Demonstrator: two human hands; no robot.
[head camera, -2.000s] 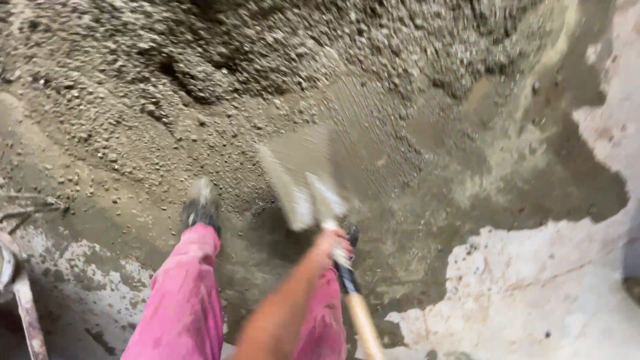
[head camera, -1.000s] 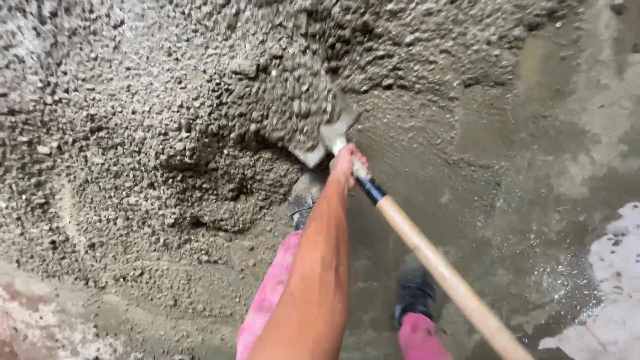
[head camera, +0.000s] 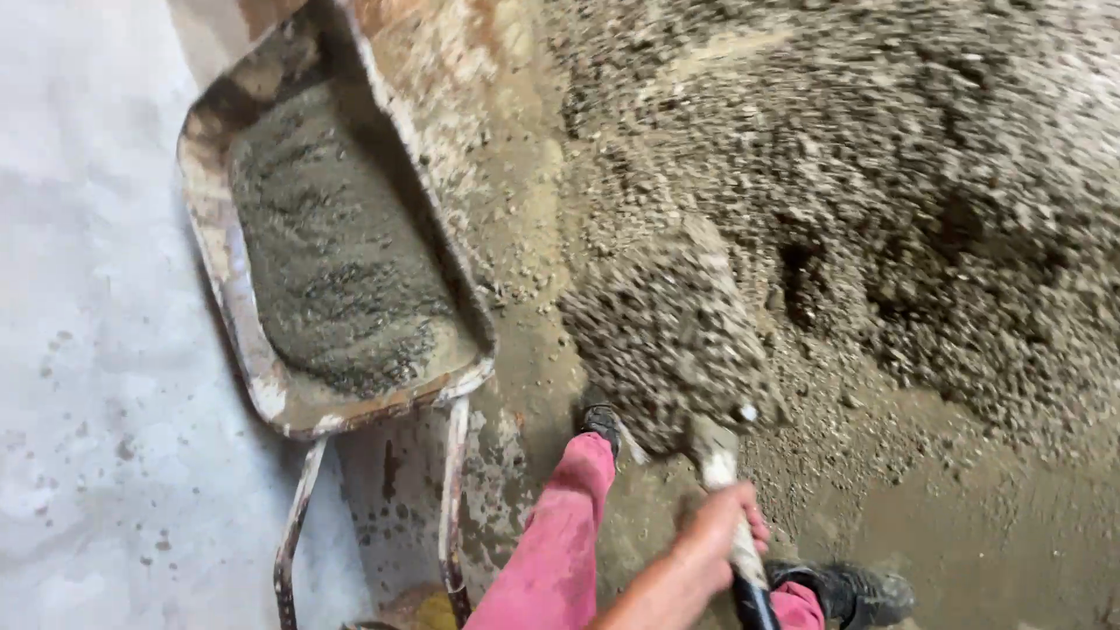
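My left hand (head camera: 724, 534) is closed around the lower shaft of a shovel (head camera: 744, 560), just behind its socket. The shovel's blade carries a heaped load of wet, gravelly concrete mix (head camera: 674, 341) and is blurred. It is over the floor between a wheelbarrow (head camera: 472, 372) and a large pile of the same mix (head camera: 875, 175). Smoother wet concrete (head camera: 332, 245) lies in the wheelbarrow's tray. The shovel's shaft runs out of the bottom of the view, and my right hand is not visible.
A pale, spattered surface (head camera: 96, 350) lies along the left. The wheelbarrow's handles (head camera: 452, 499) reach toward the bottom edge, near my booted foot (head camera: 601, 422) and pink trouser leg. My other boot (head camera: 853, 595) stands on wet floor at the lower right.
The shovel, at the pile's edge one second ago, now bears a heaped load beside the wheelbarrow. The view has swung left, bringing the wheelbarrow's tray in. My left hand has stayed on the shaft.
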